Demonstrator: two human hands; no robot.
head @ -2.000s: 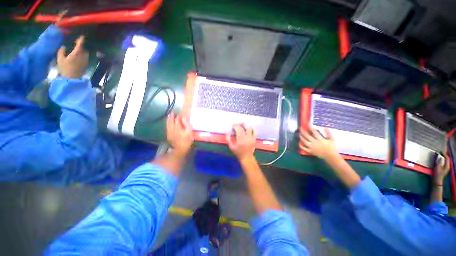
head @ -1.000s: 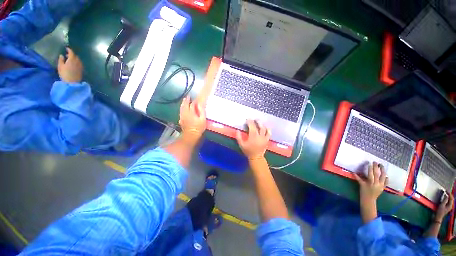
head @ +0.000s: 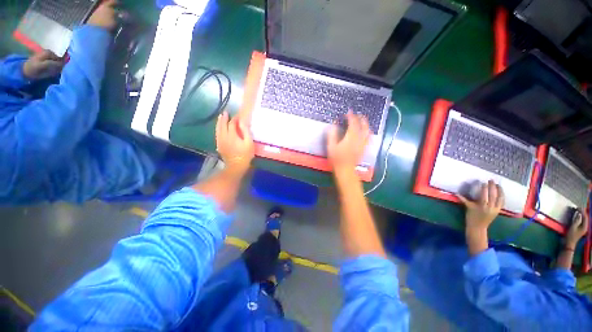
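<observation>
An open silver laptop sits on a red tray in front of me. Its dark-edged screen shows a pale grey window and is cut off at the top. My left hand rests at the laptop's left front corner, over the tray edge, fingers apart, holding nothing. My right hand lies over the right part of the deck, its fingertips at the lower keys of the keyboard. It holds nothing; part of the touchpad area is hidden under it.
White strips and a black cable lie left. A white cable loops at the laptop's right. A person's sleeve is at left, another person's hand on a laptop at right. A blue stool stands below.
My right hand has moved right and up from the touchpad area to the lower keys. The view has shifted. The person at left now reaches to a laptop at the upper left.
</observation>
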